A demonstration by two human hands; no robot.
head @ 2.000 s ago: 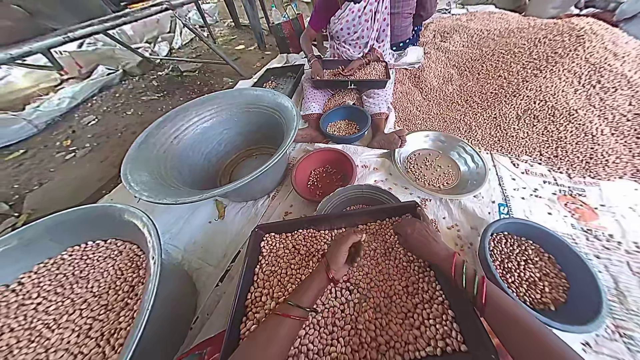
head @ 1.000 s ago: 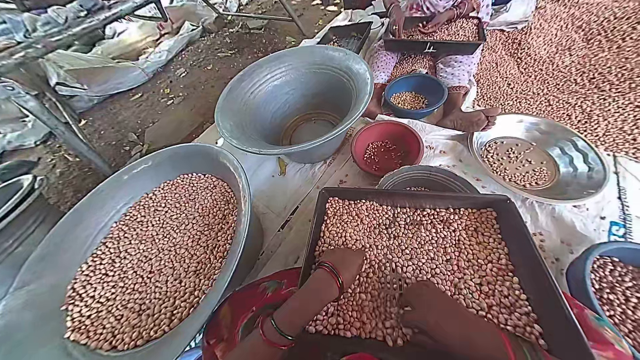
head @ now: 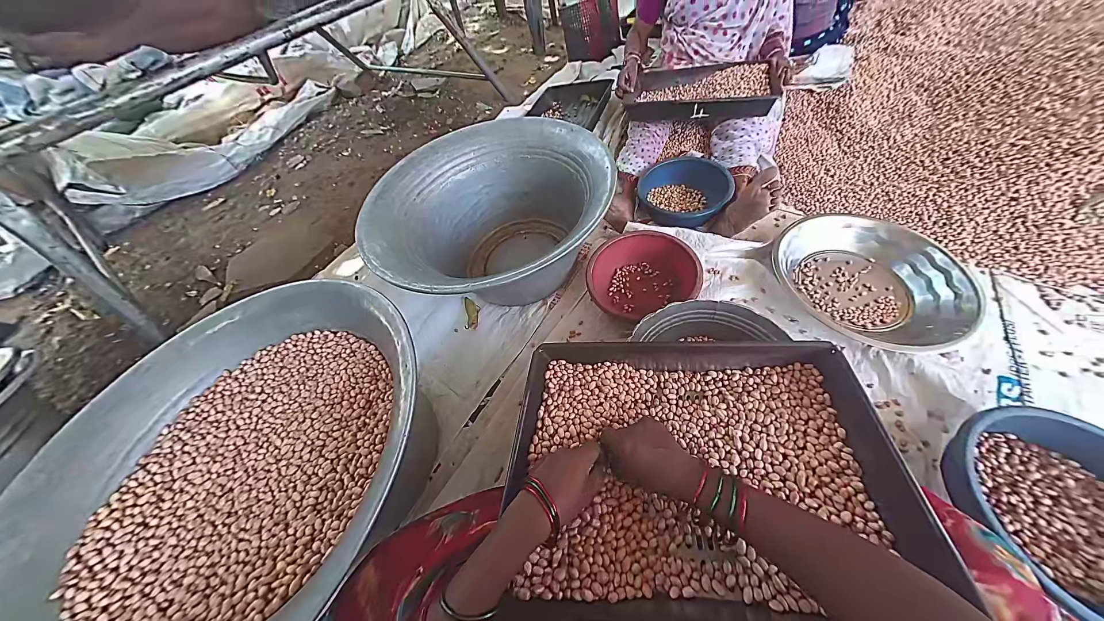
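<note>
A dark rectangular tray [head: 849, 388] rests on my lap, spread with pinkish-brown nuts or seeds [head: 759, 414]. Over its left part my left hand [head: 571, 479] and my right hand [head: 651, 453] meet, their fingers close together and bent down on the nuts. Whether either hand holds anything is hidden by the knuckles. Bangles circle both wrists. Just beyond the tray stand a grey ridged bowl [head: 716, 317], partly covered by the tray's far edge, and a red bowl [head: 642, 250] with a few nuts inside.
A large metal basin [head: 401, 362] of nuts stands left, another metal basin [head: 483, 207] beyond it. A steel bowl [head: 940, 285] and a blue-grey tub [head: 966, 466] of nuts lie right. Opposite, a person [head: 724, 34] holds a tray [head: 703, 108] behind a blue bowl [head: 686, 185]. A nut heap [head: 957, 147] spreads behind.
My hands, apart over the tray in both earlier frames, are now together at its left part. The other person's hands have moved to the sides of their tray. The view has shifted.
</note>
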